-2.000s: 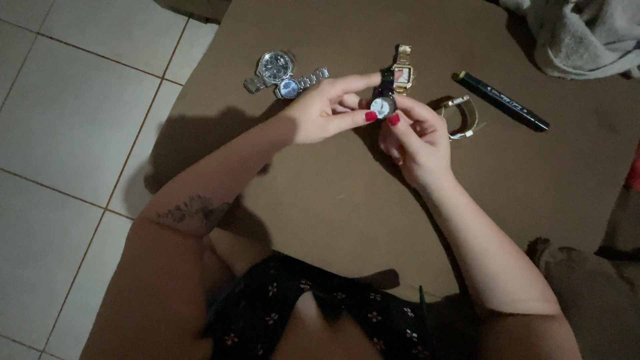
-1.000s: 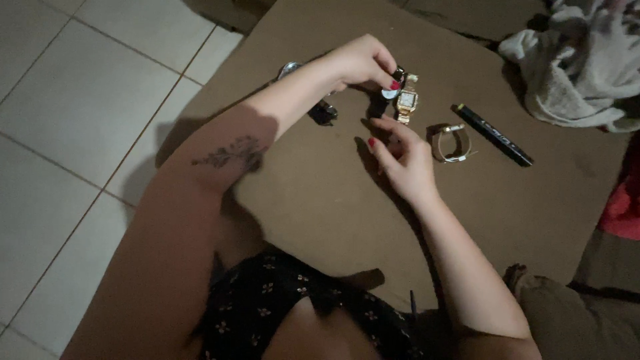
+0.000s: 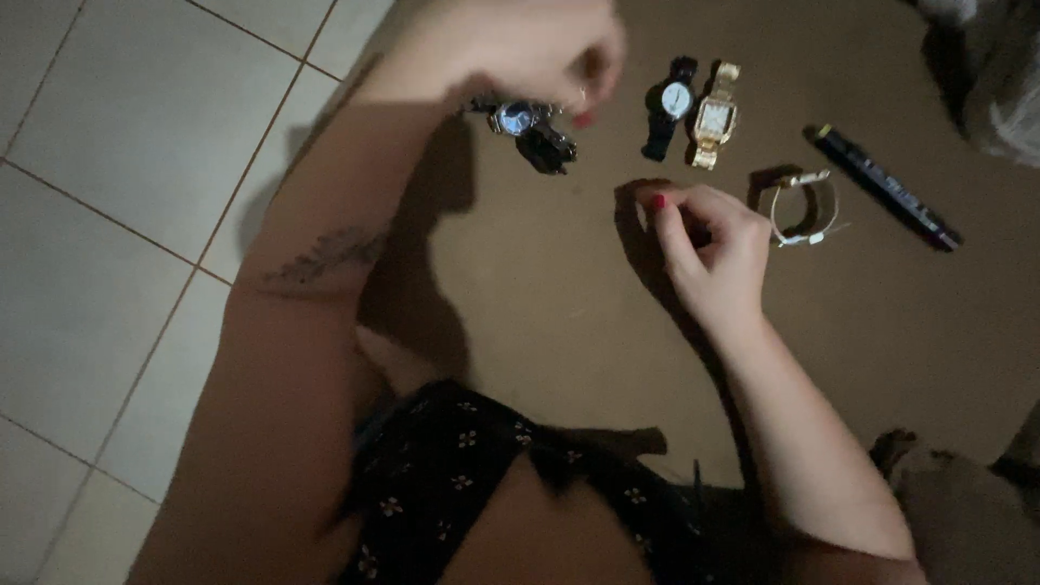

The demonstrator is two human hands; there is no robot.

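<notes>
My left hand (image 3: 561,53) hovers, blurred, over the upper left watches; whether its curled fingers hold anything cannot be told. Partly below it lie a blue-dialled metal watch (image 3: 517,119) and a dark bracelet band (image 3: 548,152). My right hand (image 3: 719,252) rests lower right, thumb against curled fingers, with nothing visible in it. Above it lie a black-strapped watch with a white dial (image 3: 676,100) and, close beside, a gold watch with a rectangular dial (image 3: 715,119). A thin-banded watch (image 3: 804,209) stands on its side just right of my right hand.
A black marker pen (image 3: 886,188) lies at the right on the brown surface (image 3: 561,325). Crumpled grey cloth (image 3: 1003,89) is at the upper right, with more dark fabric (image 3: 951,520) at the lower right. Pale floor tiles (image 3: 89,211) show at the left.
The black-strapped watch, held in both hands two seconds ago, now lies beside the gold one. My left hand has let it go and moved left over the metal watches.
</notes>
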